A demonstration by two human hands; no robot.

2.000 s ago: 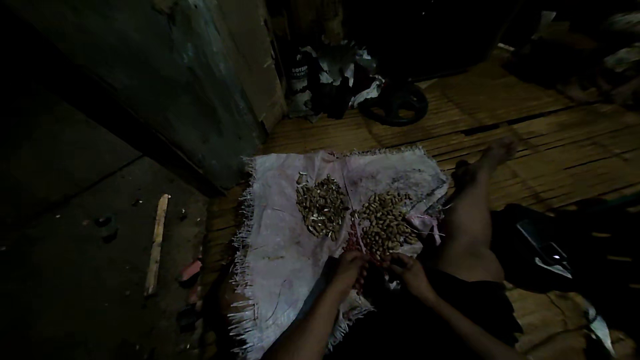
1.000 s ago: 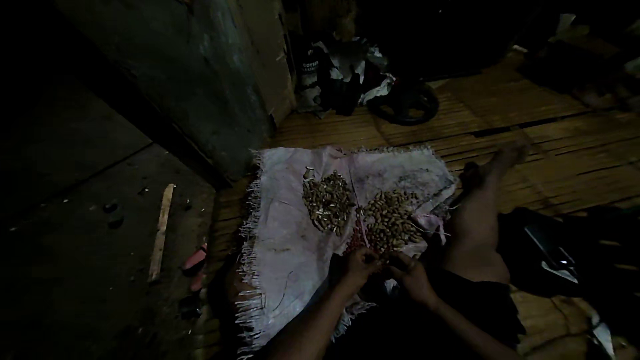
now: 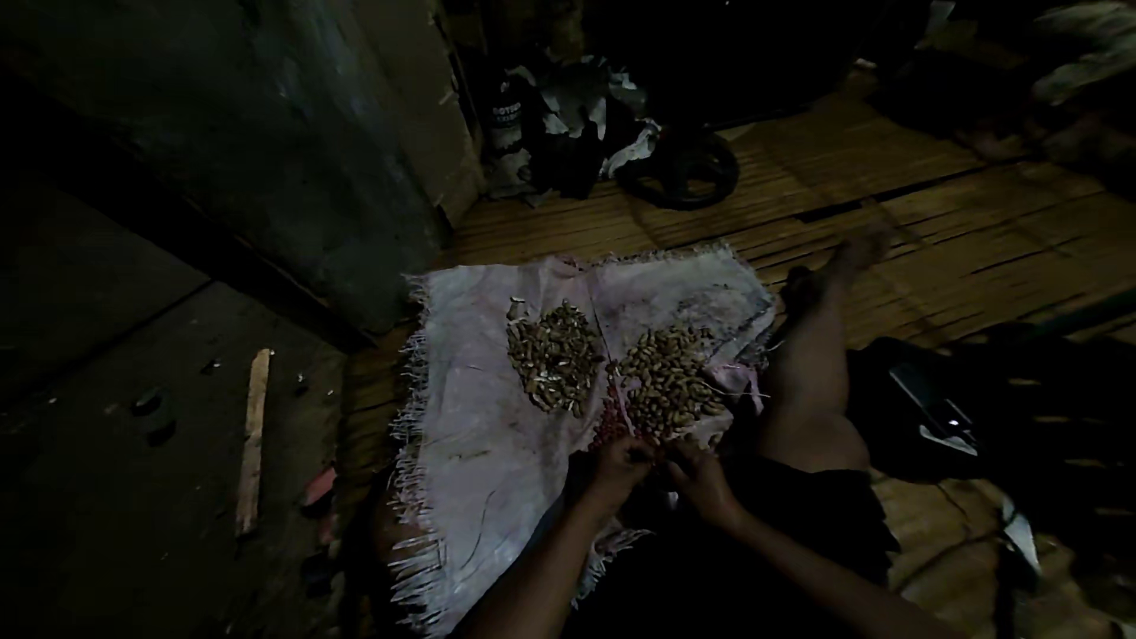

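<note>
A frayed, woven sack sheet (image 3: 479,444) lies over the floor and my lap. On it, a pile of unshelled peanuts (image 3: 670,377) sits at the right, and a pile of what look like empty peanut shells (image 3: 555,355) at the left. Small red peanut kernels (image 3: 610,422) lie between the piles, just beyond my fingers. My left hand (image 3: 621,466) and my right hand (image 3: 697,479) meet at the near edge of the peanuts, fingertips close together. Whatever is between the fingers is too dark and small to make out.
My bare leg (image 3: 812,382) stretches along the sheet's right side on the slatted bamboo floor (image 3: 781,169). A phone (image 3: 927,404) lies on dark cloth at the right. Beyond the sheet are a black wheel (image 3: 682,173) and crumpled bags. A wooden stick (image 3: 254,439) lies at the left.
Both hands have stayed close together at the near edge of the peanut pile, with small finger movements. The piles look much the same.
</note>
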